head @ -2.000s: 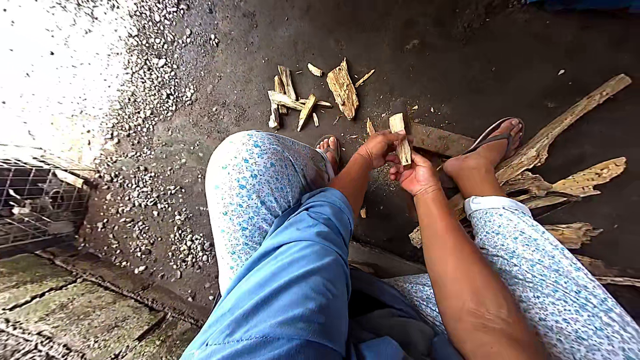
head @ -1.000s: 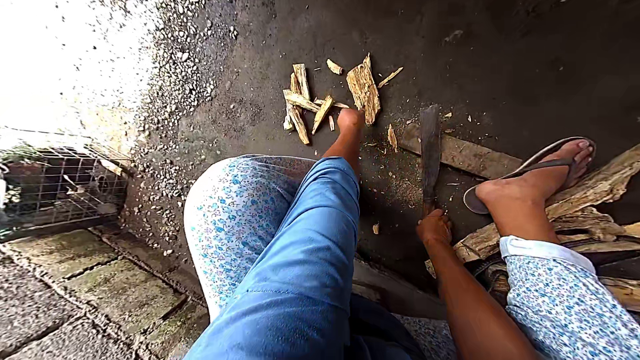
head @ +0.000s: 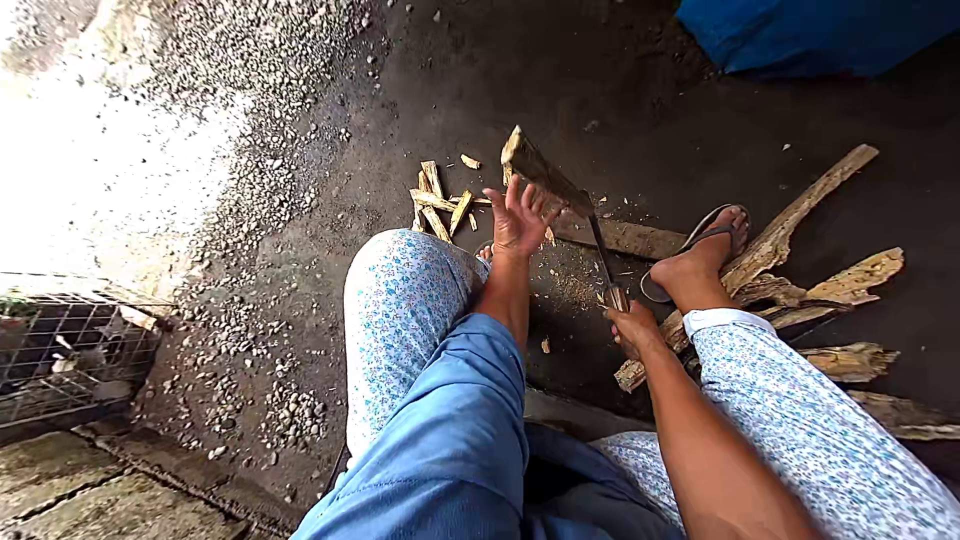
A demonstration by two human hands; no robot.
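Note:
My right hand [head: 634, 330] is closed around the handle of a machete [head: 602, 251], whose blade points up and away from me. The far part of the blade meets a chunk of wood [head: 546, 169], tilted above the ground. My left hand [head: 521, 217] is just below the chunk with its fingers spread; whether a fingertip touches the wood I cannot tell. Several split sticks [head: 435, 199] lie in a small pile left of that hand. Beneath the blade a flat wooden board [head: 637, 238] rests on the ground with small chips around it.
My sandalled foot [head: 705, 259] is right of the board. Long rough pieces of wood [head: 795, 210] lie beyond and beside it. A wire cage [head: 75, 352] stands at the left near stone slabs [head: 60, 472]. Gravel [head: 255, 187] covers the left ground, and a blue sheet [head: 817, 34] is at the top right.
Two seconds ago both hands held a piece of wood; one second ago my left hand was by the stick pile, the machete in my right. Now the chunk is up at the blade.

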